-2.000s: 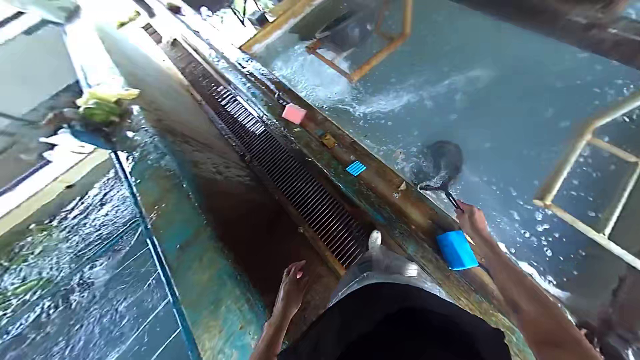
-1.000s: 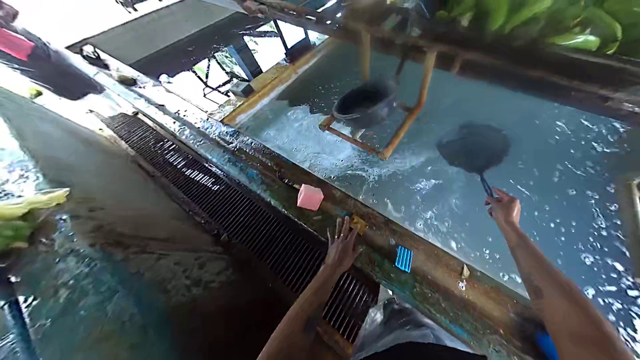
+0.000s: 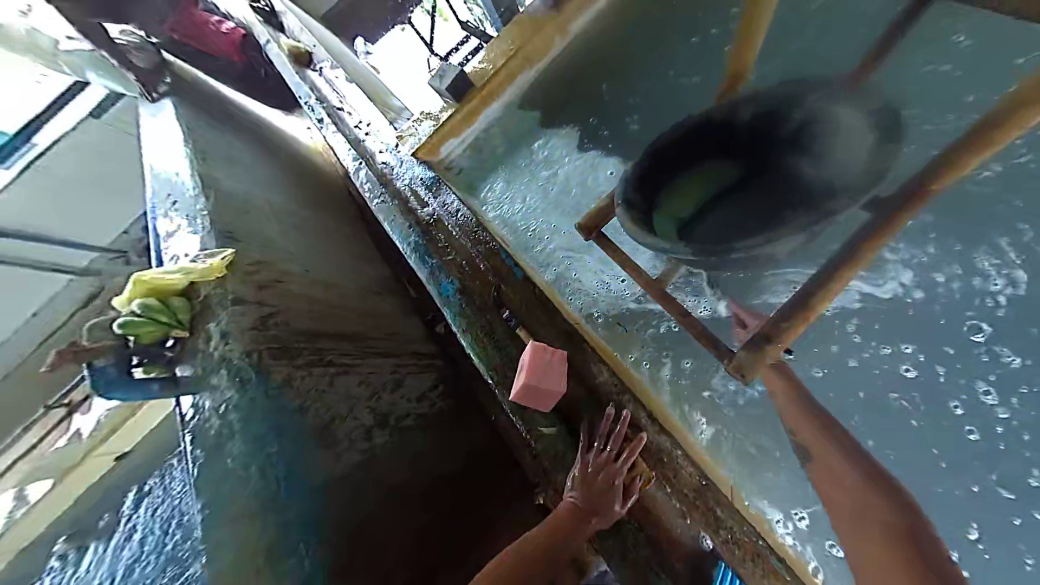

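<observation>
My left hand (image 3: 603, 475) lies with spread fingers on the wet ledge (image 3: 691, 520) of the water tank, partly over a small yellow-brown item (image 3: 643, 471). A pink block (image 3: 539, 376) sits just beyond its fingertips. My right hand (image 3: 749, 323) is over the water behind a wooden frame bar, which covers much of it. A dark handle end shows beside it; the fingers are partly hidden. A dark round basin or pan (image 3: 756, 171), blurred, is seen within the wooden frame (image 3: 886, 227) over the cloudy water.
Left of the ledge runs a dark channel. Green fruit (image 3: 153, 318) with a yellow plastic bag (image 3: 175, 278) rests on the left wall. At the upper left is another person in dark and red clothing (image 3: 207, 36). A blue item (image 3: 725, 574) lies at the bottom edge.
My left hand has moved from above the channel onto the ledge. My right hand, which held a dark long-handled net or pan, is now by the wooden frame. The view has swung strongly.
</observation>
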